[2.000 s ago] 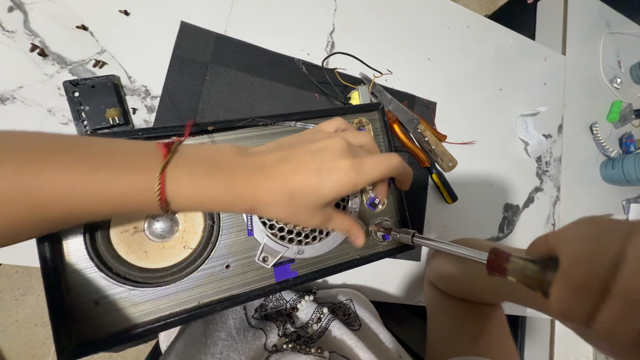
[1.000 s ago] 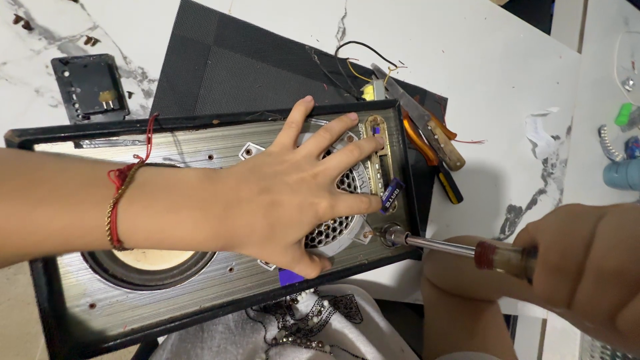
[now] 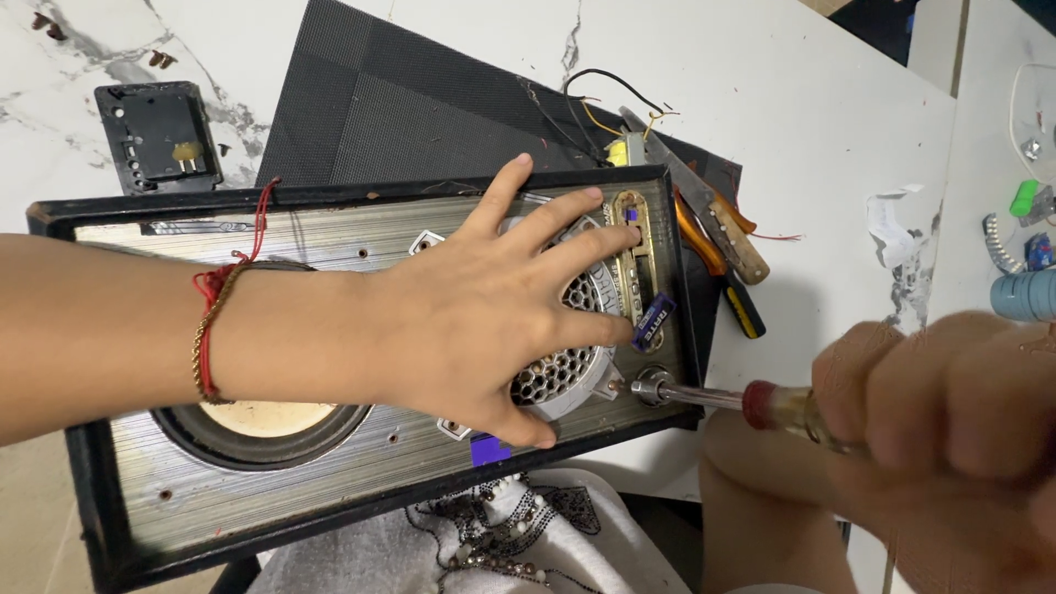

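A speaker box with a brushed metal front panel (image 3: 289, 511) and black frame lies across the lap and table edge. My left hand (image 3: 503, 305) is spread flat over the round honeycomb grille (image 3: 557, 375), holding nothing. In my right hand (image 3: 932, 404) is the handle of a screwdriver-type tool (image 3: 767, 404) with a metal shaft. Its tip meets a round metal fitting (image 3: 652, 386) near the panel's lower right corner. Just above that are a purple label (image 3: 653, 322) and a gold oval plate (image 3: 631, 206). A speaker cone (image 3: 264, 437) is partly hidden under my left wrist.
Behind the box lie a black woven placemat (image 3: 396, 107), a black plastic terminal plate (image 3: 157, 136), brown screws (image 3: 162, 59), a wired component (image 3: 627, 151), a knife (image 3: 738, 243) and orange-handled pliers (image 3: 701, 235). Torn paper (image 3: 889, 227) and a blue roll (image 3: 1023, 295) are farther right.
My left hand, earlier raised with its fingers near the panel's right end, has moved left and flattened over the grille. The tool in my right hand stays at the round fitting.
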